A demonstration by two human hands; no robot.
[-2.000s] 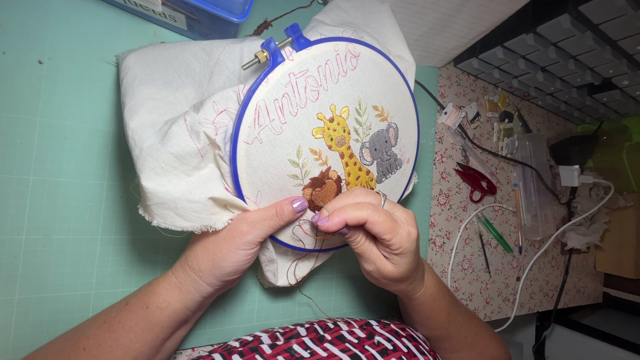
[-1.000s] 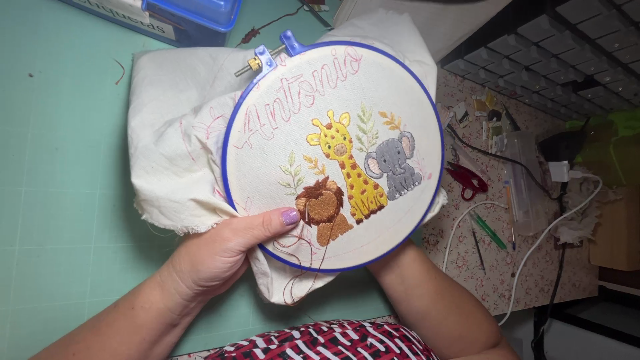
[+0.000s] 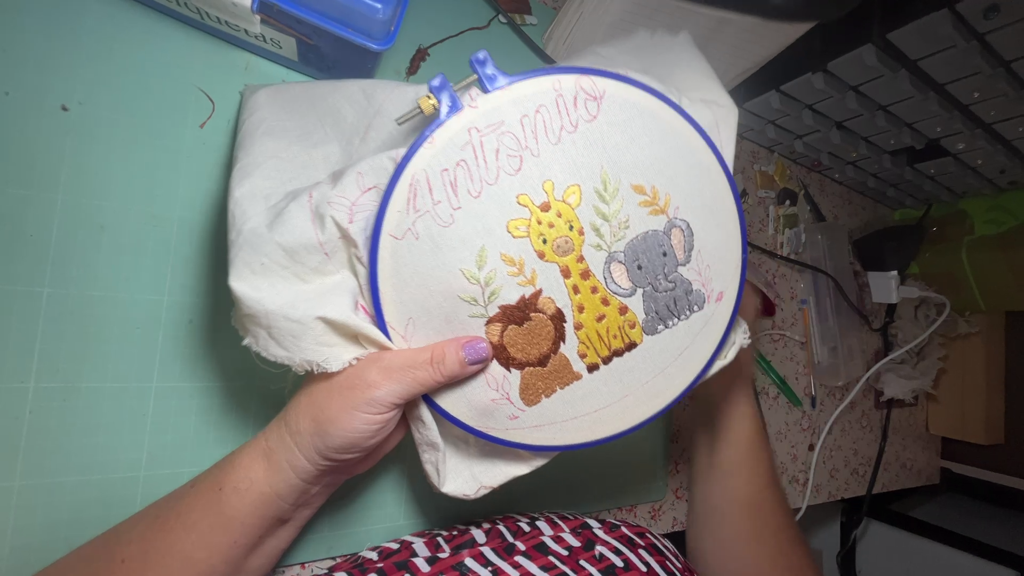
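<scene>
My left hand grips the lower left of a blue embroidery hoop, its thumb on the front beside the stitched lion. White fabric is stretched in the hoop and hangs loose around it. Next to the lion are a stitched giraffe and a grey elephant, with leaf sprigs among them and pink-outlined lettering above. A brass screw sits at the hoop's top left. My right hand is blurred and mostly hidden behind the hoop's right edge; what its fingers do is not visible.
A green cutting mat lies beneath, with a blue plastic box at the top left. On the flowered surface to the right are a green pen, a white cable and a clear plastic container. Small drawers stand at upper right.
Two seconds ago both hands were at the lion, with thread hanging there; my right hand then went behind the hoop and is now at its right side. The loose thread no longer shows on the front.
</scene>
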